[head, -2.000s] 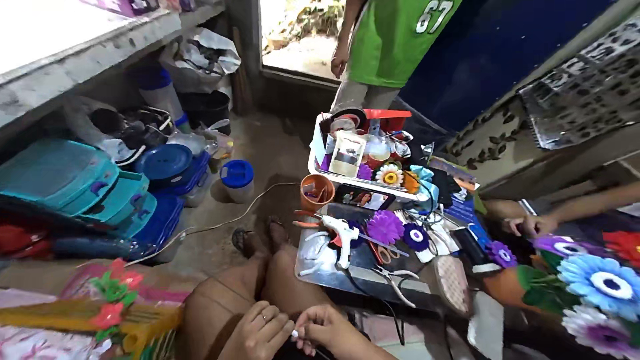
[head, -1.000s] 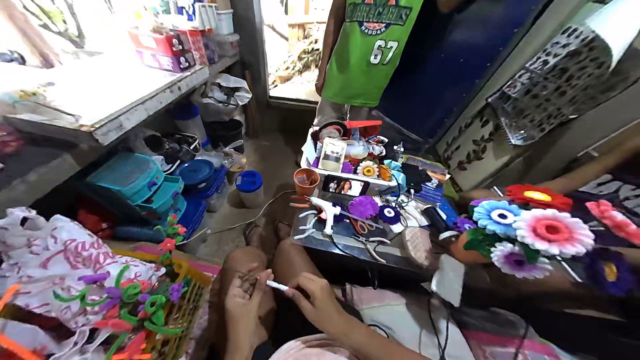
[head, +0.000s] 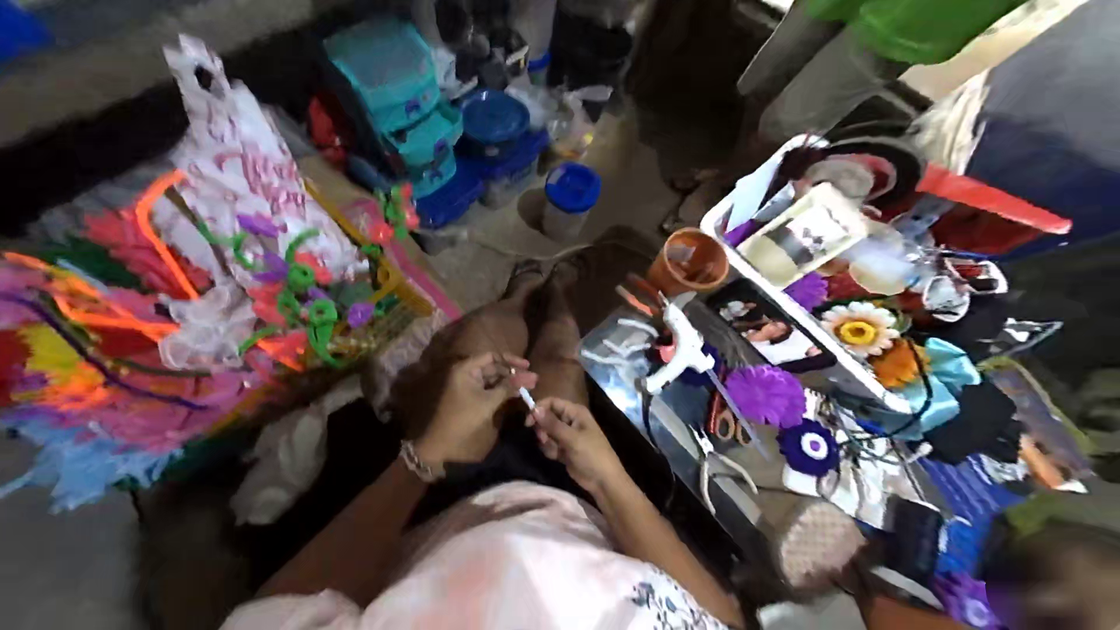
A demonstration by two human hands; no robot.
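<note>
Above my lap, my left hand [head: 468, 407] and my right hand [head: 569, 437] meet at a small white stick-like piece [head: 527, 398]. My right fingertips pinch its lower end, while the upper end touches the fingers of my left hand, where a thin dark strand also seems to run. What exactly the piece is cannot be told. To the right, on a metal surface, lie a white glue gun [head: 687, 346], a purple fuzzy flower [head: 766, 395], pliers [head: 722, 468] and scissors with orange handles [head: 724, 418].
A yellow basket [head: 411, 289] of colourful pipe-cleaner pieces stands at left. Beyond are teal drawers [head: 407, 105] and a blue-lidded container [head: 573, 188]. An orange cup [head: 691, 261] stands beside a white tray [head: 814, 328] of craft supplies. A person in green [head: 927, 26] stands at upper right.
The view has swung left and down, bringing the basket and my lap closer to the middle. The white piece stays between my hands, which remain close together.
</note>
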